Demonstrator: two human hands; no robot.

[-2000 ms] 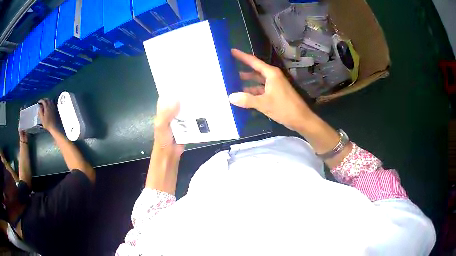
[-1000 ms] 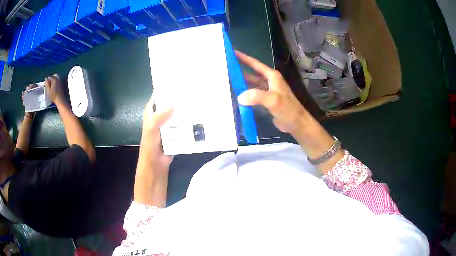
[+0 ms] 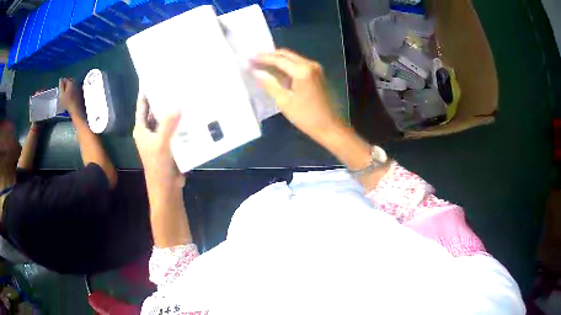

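Note:
A retail box (image 3: 190, 80) with a white face and a small dark product picture near its lower end is held tilted in front of me. My left hand (image 3: 159, 138) grips its lower left edge, thumb on the white face. A flat white piece (image 3: 249, 37) sticks out past the box's right side; whether it is an open flap or an inner part I cannot tell. My right hand (image 3: 292, 86) has its fingers and thumb closed on this white piece. The inside of the box is hidden.
Blue retail boxes (image 3: 74, 31) stand in a row at the far left. A white oval device (image 3: 96, 101) lies on the dark green bench. A neighbouring worker (image 3: 61, 215) in black holds a smaller box at left. A brown carton (image 3: 477, 74) with loose parts stands at right.
The box has moved left and tilted. Its blue side flap, lifted a second ago, is no longer visible there; a white piece now shows at that side, and my right hand has moved up and left onto it.

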